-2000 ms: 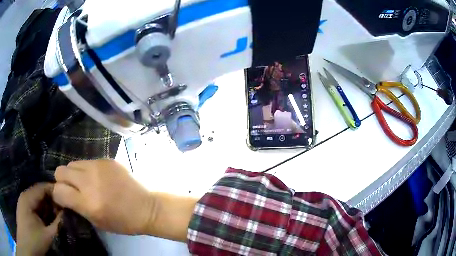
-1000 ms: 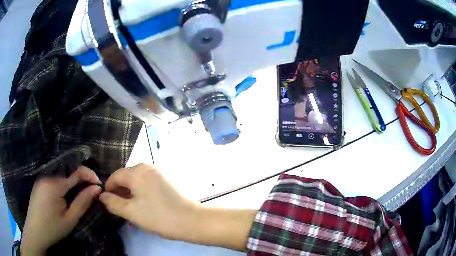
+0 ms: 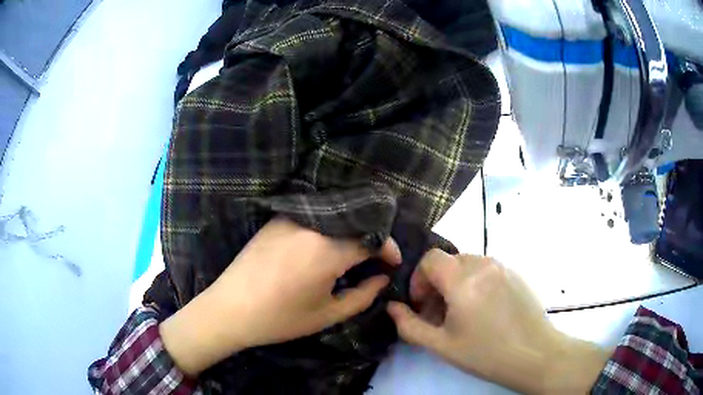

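The dark plaid garment [image 3: 231, 154] lies bunched on the white table, left of the sewing machine head [image 3: 574, 85]. My left hand [image 3: 285, 285] pinches a dark fold of it between thumb and fingers, under a small plaid flap. My right hand [image 3: 478, 316] pinches the same dark edge just to the right, its fingertips close to the left ones. What exactly lies between the fingertips is hard to tell. Black cloth shows around and below the plaid.
The grey attachment [image 3: 640, 210] hangs beside the needle area at the right. The smartphone [image 3: 682, 220] is cut off at the right edge. Loose pale threads [image 3: 42, 231] lie on the white surface at the far left. A blue strip [image 3: 150, 220] runs beside the garment.
The view has swung left, so garment and hands now stand near the middle and the scissors are out of view. Both hands still pinch the dark cloth.
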